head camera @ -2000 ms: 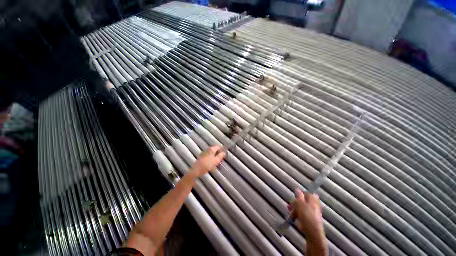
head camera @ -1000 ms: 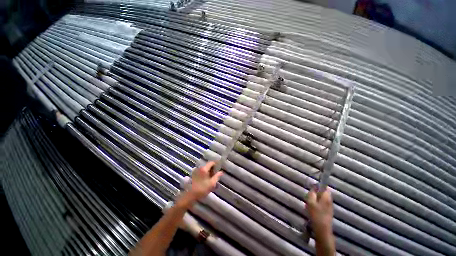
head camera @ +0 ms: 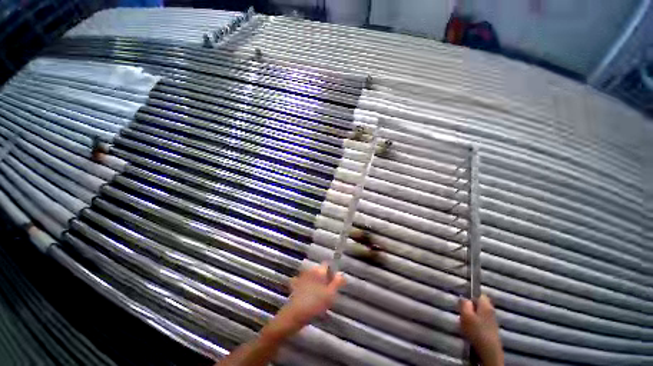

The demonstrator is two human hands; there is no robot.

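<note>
An open rectangular metal rack (head camera: 474, 214) is held over the white padded tubes (head camera: 415, 214). Short hooks or rods stick inward from its right side bar. My left hand (head camera: 317, 287) is closed around the near part of its left side bar. My right hand (head camera: 481, 322) is closed around the near part of its right side bar. The rack's near end is partly hidden by my right hand and the frame edge. Whether it touches the tubes cannot be told.
Bare shiny tubes (head camera: 215, 164) lie left of the rack. Small dark clips (head camera: 369, 243) sit between its side bars, with another clip (head camera: 98, 149) at the left. A toothed strip (head camera: 229, 30) is at the back. A dark gap runs along the bench's near left edge.
The view has turned, and the bench's left part shows more. The rack now points more straight away from me. Both hands keep their hold on its side bars.
</note>
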